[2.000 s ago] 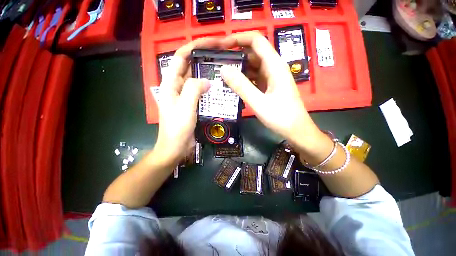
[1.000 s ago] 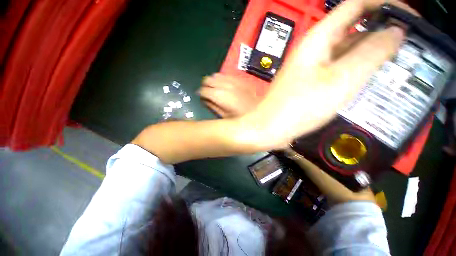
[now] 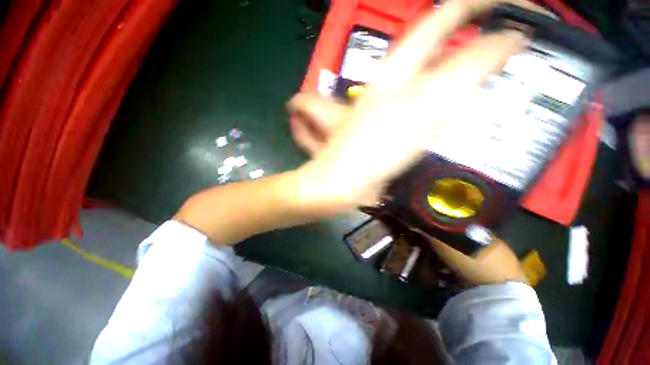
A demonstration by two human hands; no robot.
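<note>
My left hand (image 3: 399, 117), large and blurred, holds a black handset-like unit (image 3: 527, 125) close to the camera, with its thumb over the upper part. The unit is tilted, its printed white panel and gold disc facing up. My right hand (image 3: 315, 120) shows only partly, beyond my left forearm near the tray's left edge; the rest is hidden behind my left arm and the unit, and I cannot tell if it holds anything. Another unit (image 3: 365, 51) with a gold disc lies in the red foam tray (image 3: 559, 189), partly covered by my left hand.
Tiny white pieces (image 3: 234, 162) lie scattered on the dark green mat (image 3: 171, 107). Dark flat rectangles (image 3: 370, 239) lie below the held unit. A white strip (image 3: 578, 255) and a gold piece (image 3: 533, 267) lie at right. Red foam stacks (image 3: 64, 121) stand at both sides.
The view has turned and the tray appears at upper right. The unit, earlier in both hands, is now in my left hand near the camera. My right hand has moved across beneath my left arm.
</note>
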